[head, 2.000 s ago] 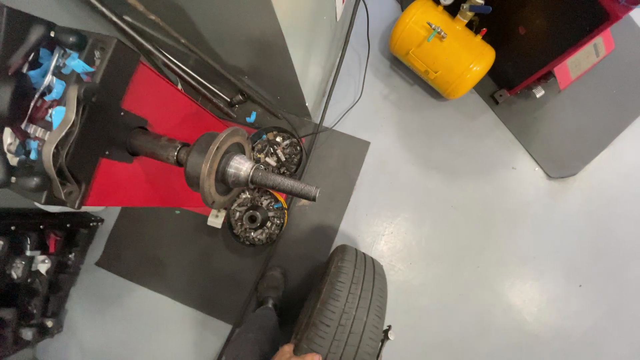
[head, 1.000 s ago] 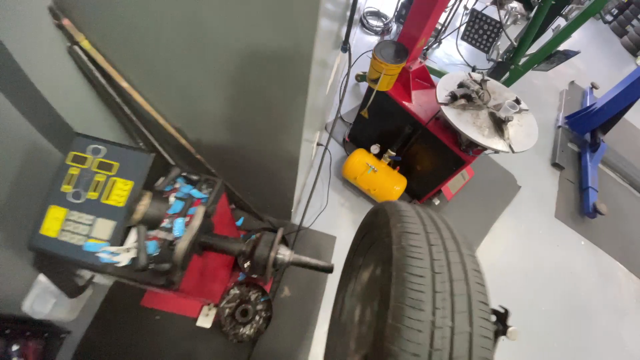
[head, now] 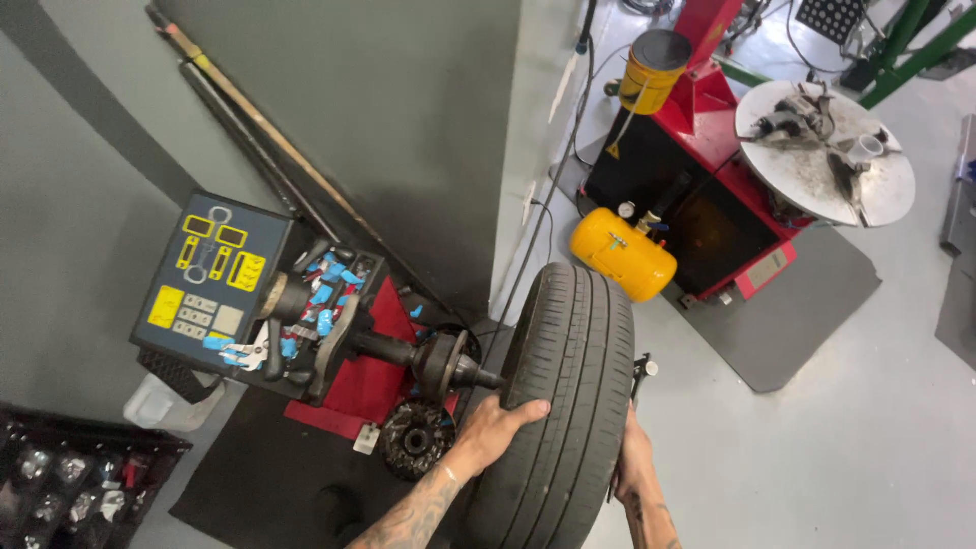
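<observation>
A car tyre (head: 572,404) stands upright between my two hands, its tread facing me. My left hand (head: 496,431) grips its left edge, thumb lying over the tread. On the other side, my right hand (head: 634,457) presses against the right sidewall, fingers partly hidden, close to a dark tool or fitting (head: 643,374) whose kind I cannot tell. The threaded shaft (head: 480,375) of the wheel balancer points at the tyre's left side; its tip is close to the sidewall, and whether it enters the wheel is hidden. The balancer's control panel (head: 210,278) is at the left.
Wheel weights (head: 324,293) and pliers (head: 255,352) lie on the balancer top. Below the shaft is a round tray of weights (head: 417,438). Beyond the tyre are a yellow air tank (head: 621,255) and a red tyre changer with a round turntable (head: 823,164). Long bars (head: 282,145) lean on the wall.
The tyre has come up from low beside the balancer to the end of its shaft. Both my hands now show on it; only part of one showed at first. The view has swung widely.
</observation>
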